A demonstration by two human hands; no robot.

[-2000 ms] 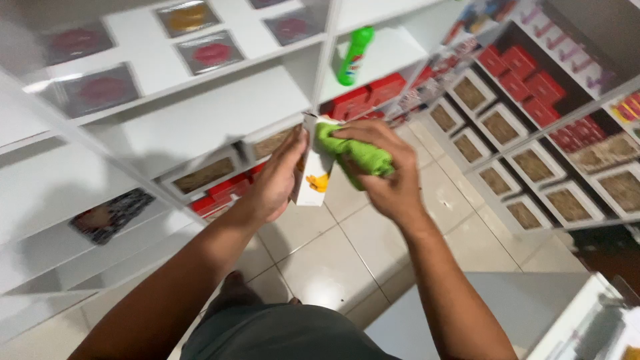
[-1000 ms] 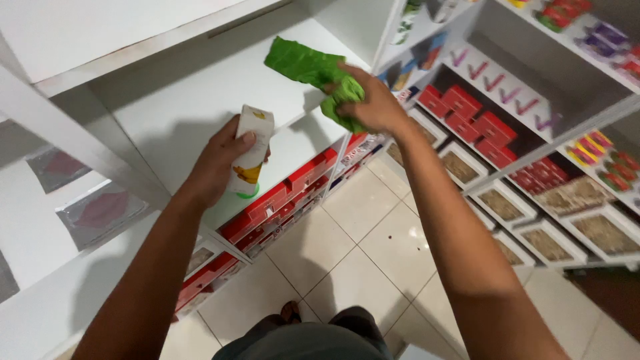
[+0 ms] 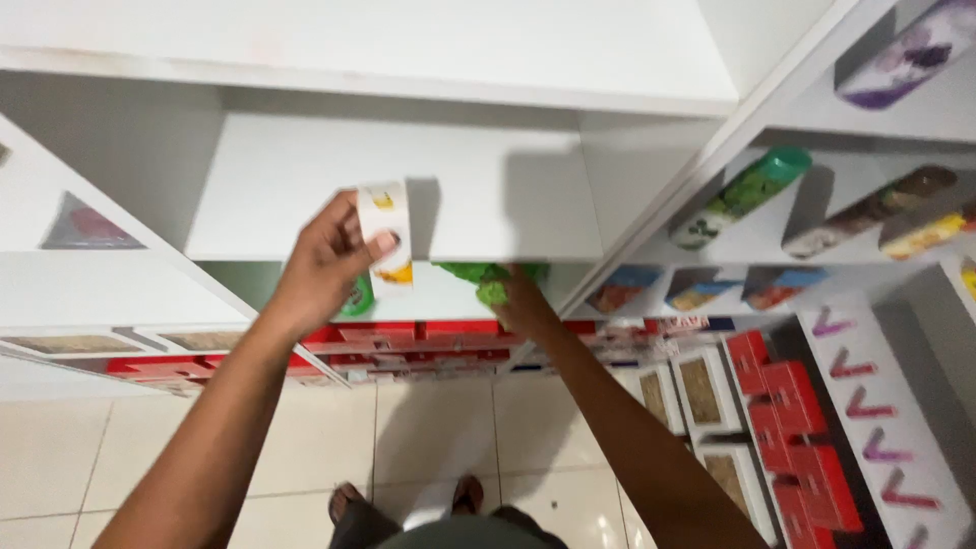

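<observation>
My left hand [image 3: 324, 255] grips a white carton [image 3: 386, 221] with yellow pictures, thumb across its front, before a white shelf. Behind and below it, a green container [image 3: 357, 297] stands in the lower compartment, partly covered by the hand and carton. My right hand [image 3: 522, 301] reaches into that same compartment, holding a bunched green cloth [image 3: 492, 286] against its floor. The shelf edge above hides part of the cloth and some of the fingers.
The white shelf board [image 3: 396, 179] lies above the lower compartment, with an upright divider [image 3: 686, 183] at right. Beyond it are cylindrical containers [image 3: 747, 194]. Red boxes [image 3: 457, 335] line the level below. Stacked red boxes [image 3: 793, 412] stand at lower right, and tiled floor [image 3: 435, 427] shows below.
My right hand with the green cloth has moved from above the shelf board down into the lower compartment. The carton stays in my left hand. The view has shifted strongly.
</observation>
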